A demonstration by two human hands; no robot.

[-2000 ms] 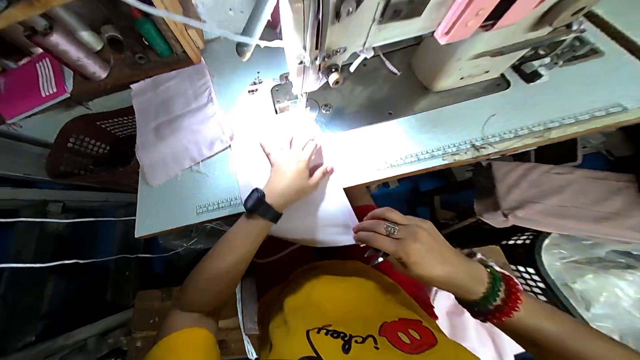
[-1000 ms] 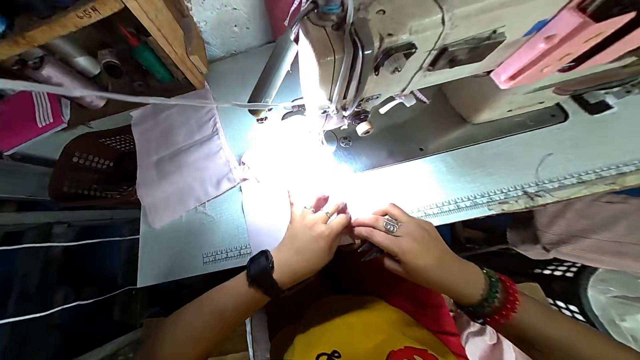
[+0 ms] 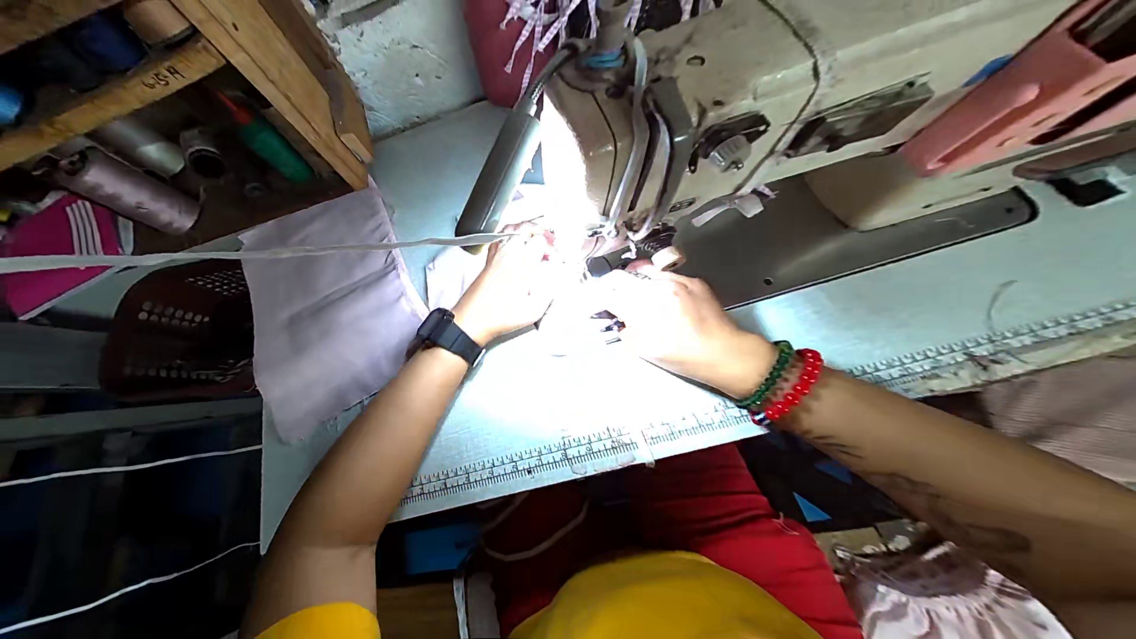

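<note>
Under the bright lamp, my left hand [image 3: 515, 280] is beside the needle area of a sewing machine [image 3: 657, 106], close to a white strip that runs in from the left. My right hand [image 3: 679, 319] is right of it, below the presser area, with a small dark metal tool [image 3: 609, 324] at its fingers. Glare washes out the fingertips and whatever pale cloth lies between the hands, so the left hand's grip is unclear. Pale cloth [image 3: 448, 275] shows left of my left hand. A larger pale lilac cloth piece [image 3: 328, 311] lies flat at the table's left edge.
A wooden shelf [image 3: 266, 80] with thread spools [image 3: 129, 191] stands at the upper left. Below it is a dark perforated basket [image 3: 182, 328]. A measuring tape [image 3: 532, 461] runs along the table's front edge. A pink holder [image 3: 1003, 98] is on the machine. Pale fabric [image 3: 941, 590] lies low at right.
Both hands have moved up to the machine's needle area; a second ago they were together nearer the table's front edge. The pale cloth that was under them no longer shows there.
</note>
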